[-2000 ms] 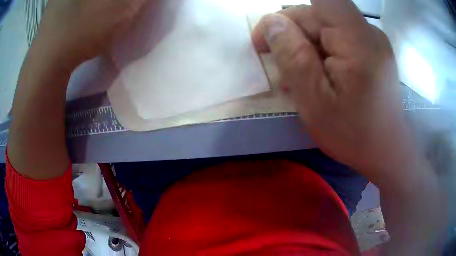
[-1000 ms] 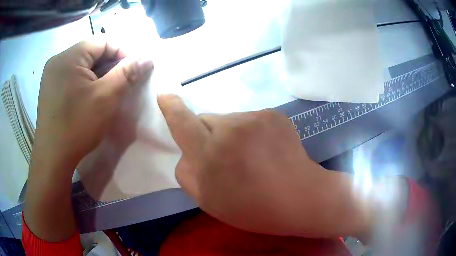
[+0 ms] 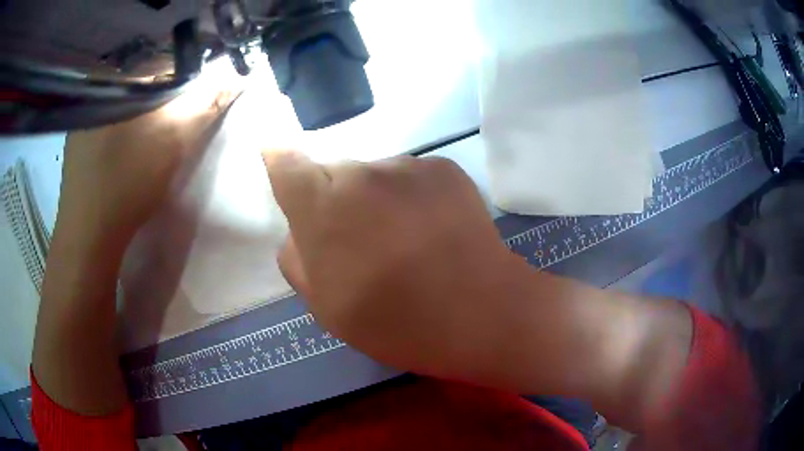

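Observation:
A pale piece with a white layer on top (image 3: 234,251) lies under both hands, in front of the needle area, which is washed out by the lamp. My left hand (image 3: 132,167) lies on the piece's left part, its fingertips close to the presser area. My right hand (image 3: 388,247) is at the piece's right edge, its index finger pointing to the bright area; whether its fingers pinch the fabric is hidden. The dark grey cylinder (image 3: 328,84) hangs just beyond the right hand.
The sewing machine head (image 3: 79,53) fills the upper left. A loose cream piece (image 3: 569,132) lies at right. A layered stack (image 3: 25,225) is at far left. Black-handled scissors (image 3: 745,97) lie at the right edge. The ruler (image 3: 256,352) runs along the front edge.
The machine head and grey cylinder show lower and larger in view. The left fingertips are now nearer the presser area. The piece shows farther up from the front edge, uncovering more ruler.

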